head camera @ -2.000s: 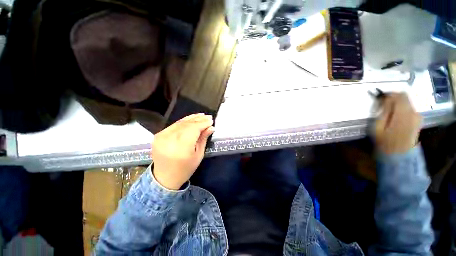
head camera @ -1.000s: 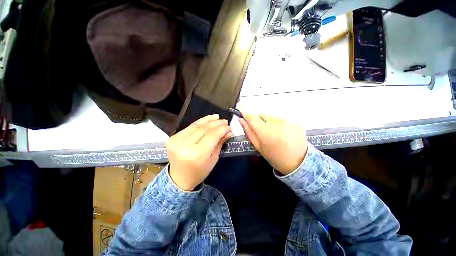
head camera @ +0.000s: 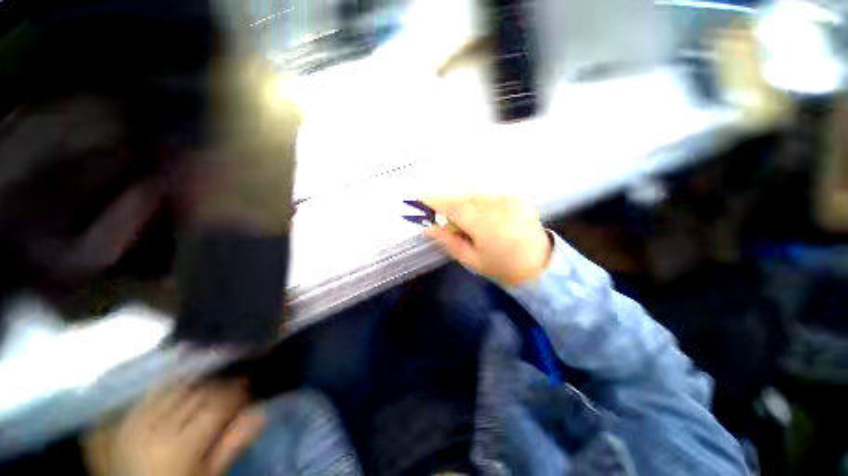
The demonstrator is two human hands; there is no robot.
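Note:
The picture is strongly blurred. My right hand (head camera: 493, 234) holds small thread snips (head camera: 424, 217) over the table's front edge; their dark blades point left and stand apart. My left hand (head camera: 181, 432) is low at the left, below the table edge, blurred; whether it holds anything cannot be told. The khaki-olive band (head camera: 256, 139) hangs down at the left, and its black end (head camera: 232, 288) reaches over the table's front edge. The dark garment (head camera: 84, 177) with a dim reddish-brown part is heaped left of it.
The white machine table (head camera: 363, 139) slants up to the right. The phone (head camera: 514, 60) is a dark blurred strip at the back. Blurred metal machine parts (head camera: 321, 37) are at the top. A bright round light patch is at the top right, with dark blurred things below.
My right hand with the snips has moved away from the band end. My left hand has left the band and dropped below the table edge. The view has swung to the right and tilted.

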